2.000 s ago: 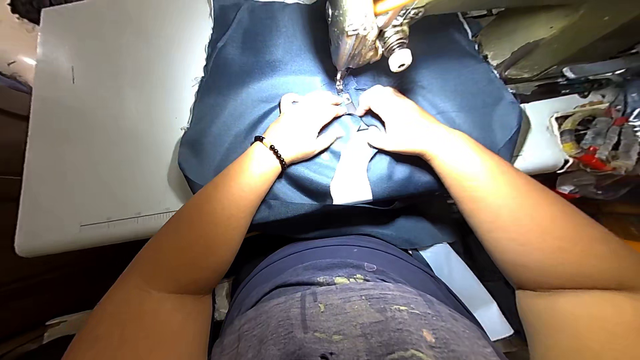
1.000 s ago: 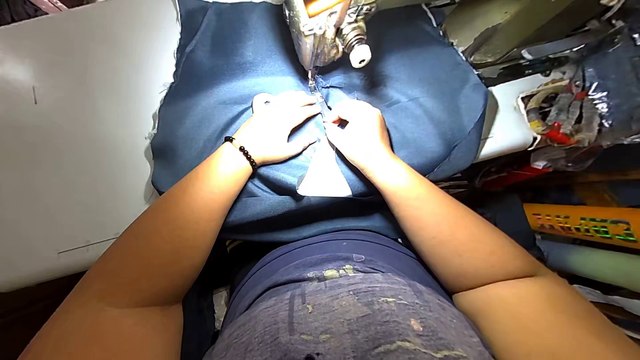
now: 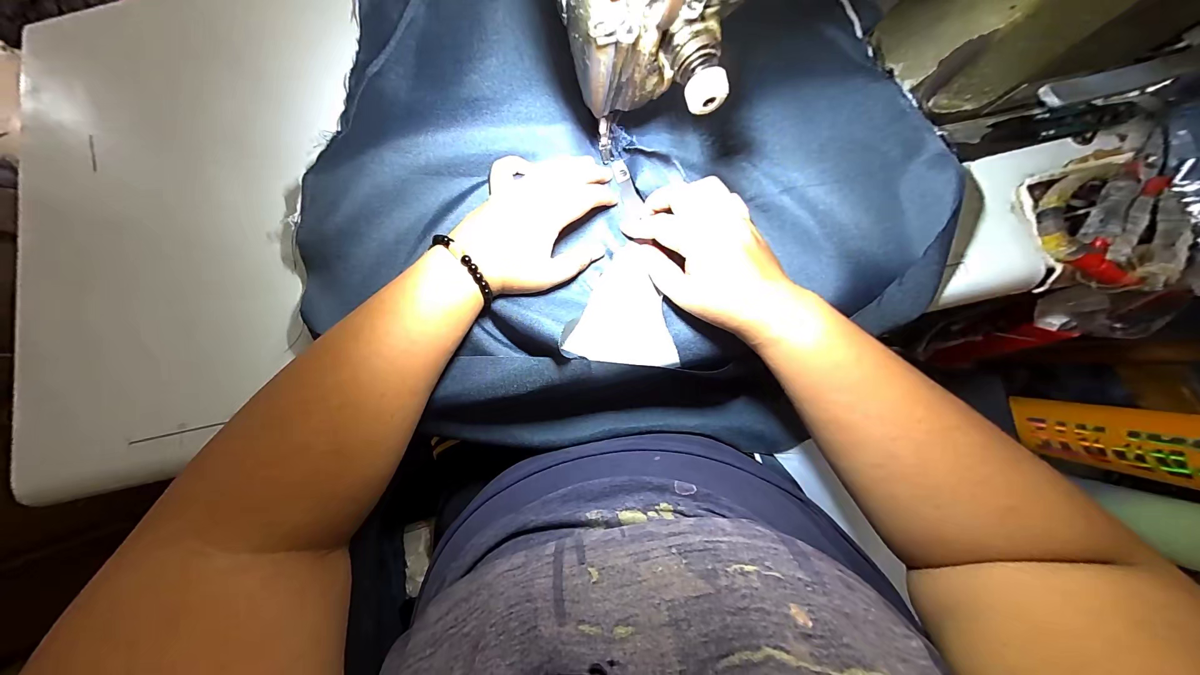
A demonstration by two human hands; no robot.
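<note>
Dark blue fabric (image 3: 450,112) lies spread under the head of a sewing machine (image 3: 623,56), whose presser foot (image 3: 607,141) meets the cloth. My left hand (image 3: 548,225) rests on the fabric left of the foot, fingers apart, with a beaded bracelet at the wrist. A white strip of material (image 3: 623,314), narrow near the foot and flaring toward me, lies on the fabric between both hands. My right hand (image 3: 708,244) pinches the narrow part of this strip between thumb and fingers, just below and right of the foot.
The white machine table (image 3: 169,234) extends at left. At right, past the fabric, are a container with tangled clear and red items (image 3: 1102,225) and an orange box (image 3: 1106,436) bearing writing. The fabric's near edge hangs toward my lap.
The white strip's wide end shows as a broader flare than two seconds ago. Both hands stay beside the presser foot. The view has shifted sideways and back.
</note>
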